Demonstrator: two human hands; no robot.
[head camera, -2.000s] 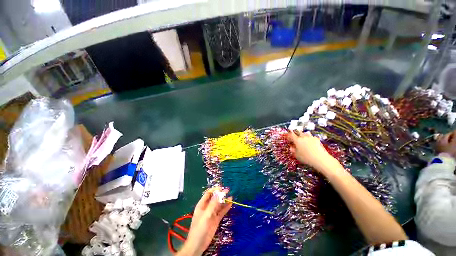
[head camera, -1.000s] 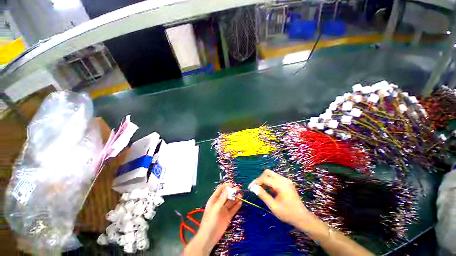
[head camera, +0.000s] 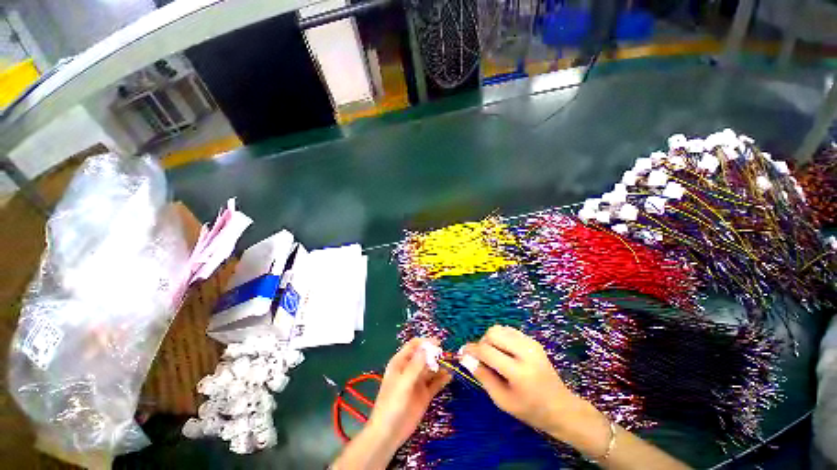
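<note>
My left hand (head camera: 404, 387) holds a white connector housing (head camera: 430, 355) between thumb and fingertips, above the left edge of the blue wires (head camera: 486, 431). A yellow wire (head camera: 456, 370) runs from the housing to the right. My right hand (head camera: 516, 374) is close beside it, its fingertips pinched near the housing at a thin wire, with a small white tip at the fingers. A short red piece shows between the hands. Bundles of yellow wires (head camera: 463, 248), green wires (head camera: 475, 307), red wires (head camera: 615, 262) and black wires (head camera: 684, 363) lie around my hands.
Red-handled scissors (head camera: 341, 408) lie left of my left hand. Loose housings (head camera: 243, 395) are heaped before an open carton (head camera: 252, 289) and white sheet (head camera: 332, 294). A clear plastic bag (head camera: 96, 294) is far left. Harnesses (head camera: 725, 211) fan out at right. A sleeve (head camera: 826, 386) shows at the right edge.
My right hand has moved from the red wires to beside the housing, and its fingertips are now closer to it than one second ago. My left hand still holds the housing.
</note>
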